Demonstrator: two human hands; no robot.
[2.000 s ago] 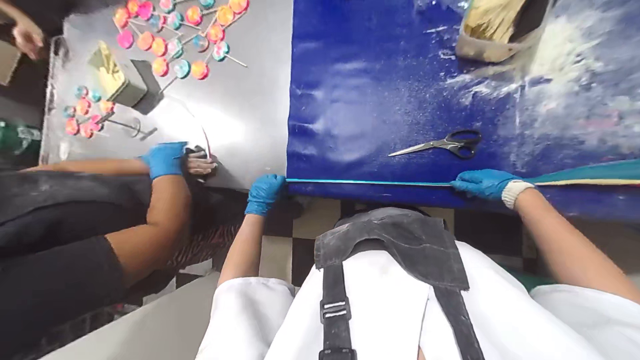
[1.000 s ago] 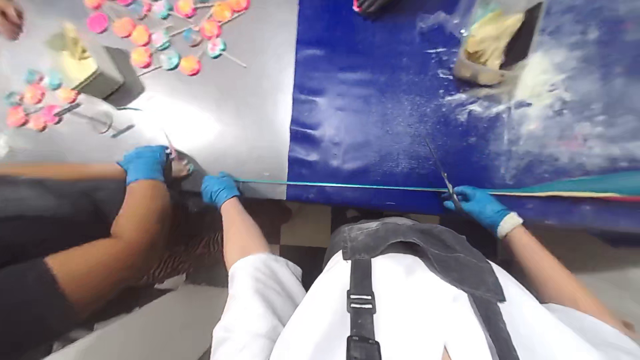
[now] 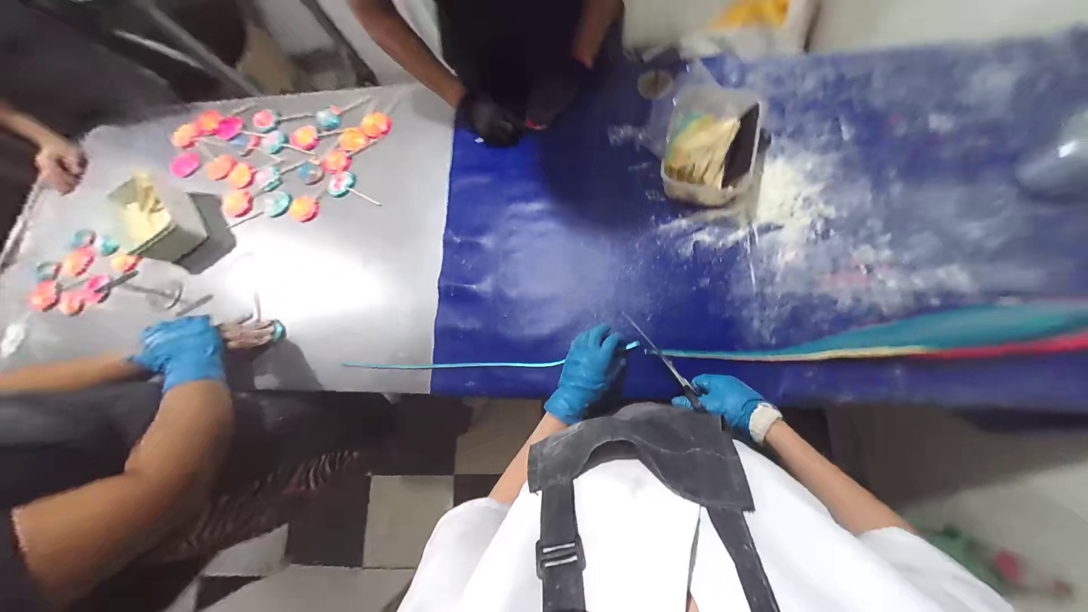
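Blue-gloved, my left hand (image 3: 588, 372) is shut on the end of a thin teal candy rope (image 3: 476, 365), which trails left over the blue mat onto the metal table. A pair of scissors (image 3: 665, 361) is held in my right hand (image 3: 721, 399), also blue-gloved, its blades pointing up and left between the hands. Just right of the blades begins the narrow tip of a thicker candy strip (image 3: 884, 349), striped teal, cream and red, which widens toward the right edge. A small gap shows between the rope and this strip.
Swirled lollipops (image 3: 304, 138) lie on the metal table (image 3: 382, 255) at left, around a box of sticks (image 3: 161, 221). A co-worker's gloved hands (image 3: 183, 348) work beside me; another person's dark-gloved hands (image 3: 493, 119) are opposite. A plastic tub (image 3: 710, 149) stands amid white powder on the mat (image 3: 544, 263).
The scissors, lying on the mat two seconds ago, are in my right hand. The rope has parted from the thick strip, and my left hand has moved right, close to the blades. More of the far side shows.
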